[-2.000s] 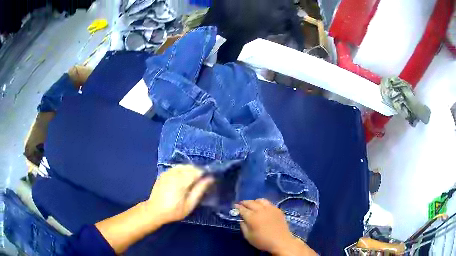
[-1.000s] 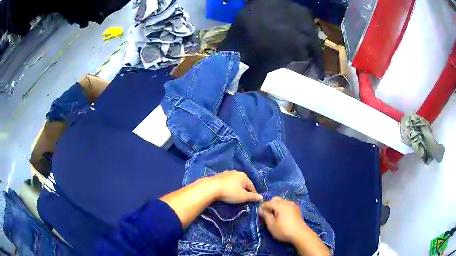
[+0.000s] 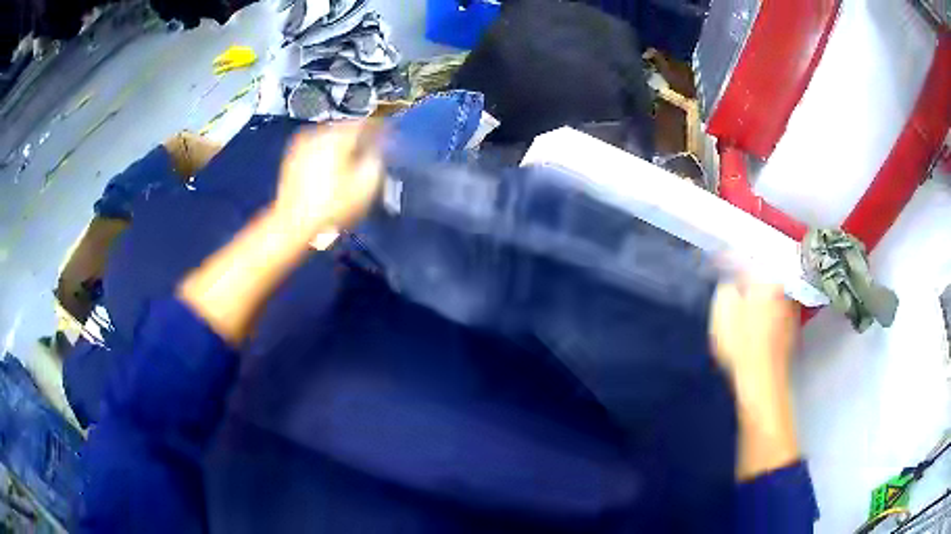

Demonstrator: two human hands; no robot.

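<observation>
The cargo jeans (image 3: 501,224) are lifted and stretched wide between my two hands, with the waistband edge uppermost. They are blurred by motion. My left hand (image 3: 334,172) grips the left end of the waistband, and my right hand (image 3: 753,313) grips the right end. A lighter blue denim part (image 3: 446,123) shows beyond the waistband near the table's far edge. The lower part of the garment blends with the dark navy ironing table pad (image 3: 156,245) and cannot be told apart clearly.
A long white arm (image 3: 667,198) lies past the jeans, with a grey-green cloth (image 3: 847,276) on its end. Red pipes (image 3: 777,94) stand at the far right. Grey pieces (image 3: 339,63) are piled beyond the table. A cardboard box (image 3: 89,256) is at the left, and a black heap (image 3: 558,78) is at the back.
My hands were close together at the jeans' front on the table. They have moved far apart and forward, raising the waistband and stretching it.
</observation>
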